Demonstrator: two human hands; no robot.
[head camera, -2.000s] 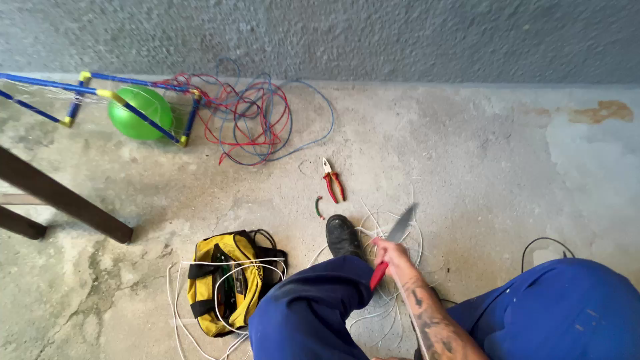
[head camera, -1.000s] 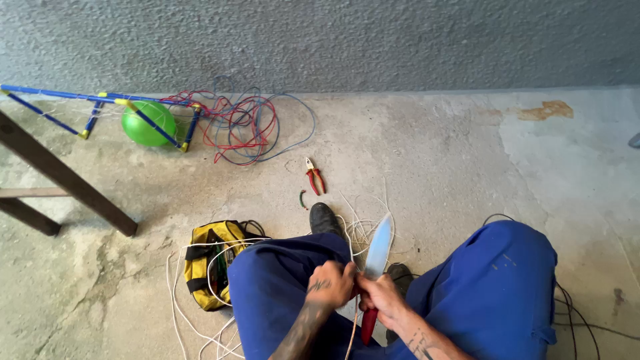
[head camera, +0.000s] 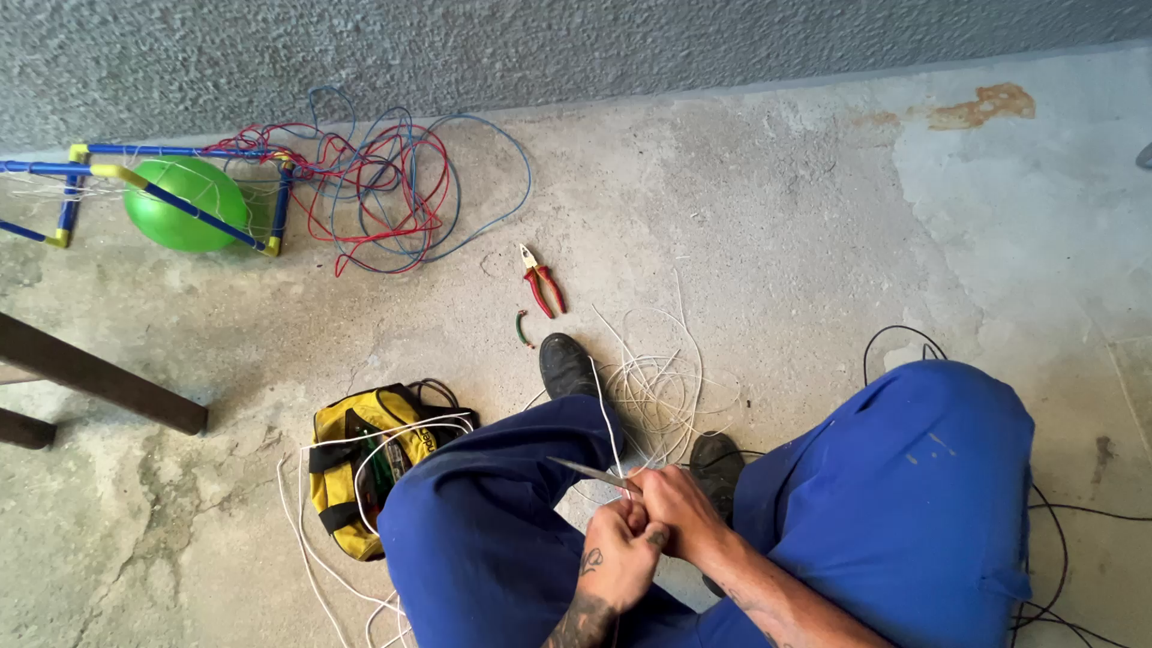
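Note:
My right hand (head camera: 681, 511) grips a knife by its handle, which the fingers hide; the steel knife blade (head camera: 589, 472) points left, edge-on to the view. Pressed against it, my left hand (head camera: 621, 551) is closed on a white cable (head camera: 608, 418) that runs up past the blade toward the left boot. Beyond the boots lies a loose tangle of white cable (head camera: 661, 387). Combination pliers with red handles (head camera: 545, 286) rest on the concrete above the left boot, with a short piece of green wire (head camera: 522, 329) beside them.
A yellow tool bag (head camera: 335, 481) stands by my left leg. Farther left are a dark table or bench leg (head camera: 108, 378), a green ball (head camera: 184, 205) in a blue tube frame (head camera: 207, 216) and tangled red and blue cables (head camera: 396, 198). Black cable (head camera: 1062, 549) lies right.
Two seconds ago only the hand with the knife showed; a second ago both hands were together. The blade has since swung from pointing up to pointing left.

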